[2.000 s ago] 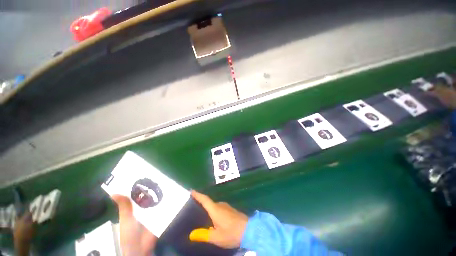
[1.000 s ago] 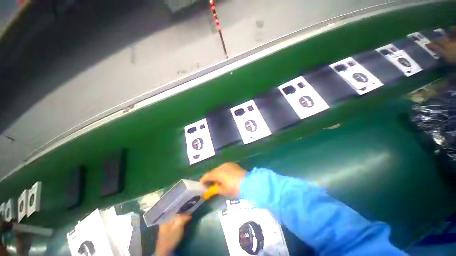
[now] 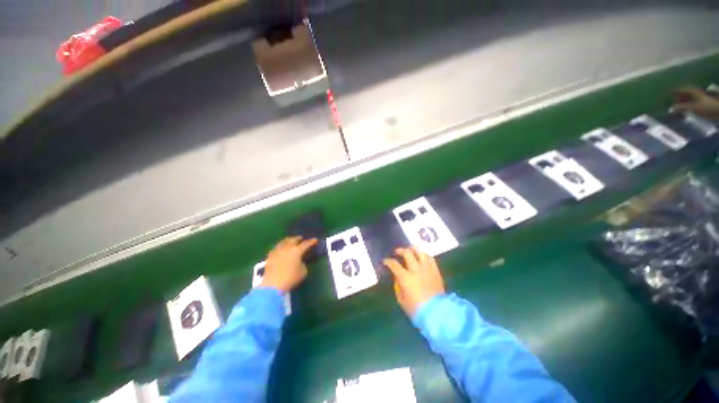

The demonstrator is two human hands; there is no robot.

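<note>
My left hand [image 3: 285, 264] is at the left end of the row on the green belt, fingertips against a dark box [image 3: 307, 224]; its grip is unclear. My right hand [image 3: 415, 277] has spread fingers at the near edge of another dark box [image 3: 386, 245]. A narrow white printed piece [image 3: 351, 264] lies between the hands. Another white printed piece [image 3: 260, 273] is partly hidden by my left hand and forearm. A sleeved box [image 3: 194, 316] with a round watch picture stands farther left. A white sleeve [image 3: 377, 389] lies on the near ledge, cut off by the bottom edge.
White printed pieces [image 3: 498, 201] alternate with dark boxes toward the right. Dark boxes [image 3: 139, 337] and white boxes [image 3: 30, 354] are at left. Clear plastic [image 3: 670, 252] is heaped at right. Another person's hand [image 3: 697, 102] is at the far right. An open carton [image 3: 292, 67] is on the wall.
The white box previously in my hands is no longer held; a sleeved box now stands at left. Both hands have moved forward to the row and spread apart. The camera view has shifted.
</note>
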